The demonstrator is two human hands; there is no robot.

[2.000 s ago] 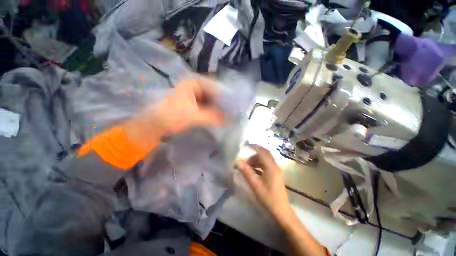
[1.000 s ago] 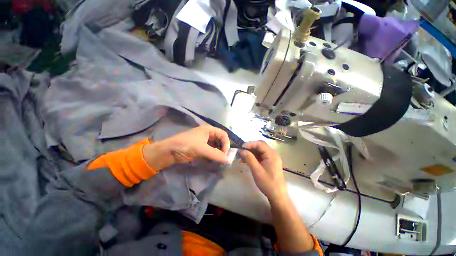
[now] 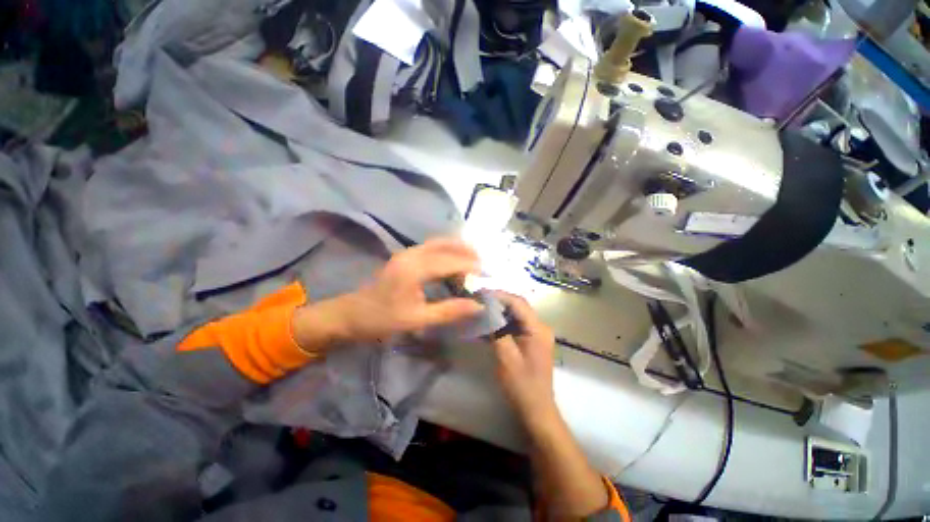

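Note:
The grey garment body (image 3: 255,194) lies spread over the table at the left, with a dark edge running towards my hands. My left hand (image 3: 413,291) is on the cloth at its end, fingers spread around it and slightly blurred. My right hand (image 3: 522,342) pinches a small grey cloth end with a dark edge. Both hands are just in front of the brightly lit needle area (image 3: 535,260) of the off-white sewing machine (image 3: 663,163). The cloth is not under the presser foot as far as I can see.
Black thread snips (image 3: 675,345) and a pale tape loop (image 3: 648,357) lie right of the needle. A black band (image 3: 785,219) wraps the machine arm. Striped strips with a white label (image 3: 393,31) and a purple cloth (image 3: 785,66) are behind. A switch box (image 3: 836,466) is at the right.
Since one second ago my left hand has opened from its pinch and moved up slightly. My right hand has shifted a little left and down. The cloth end between them is now turned up.

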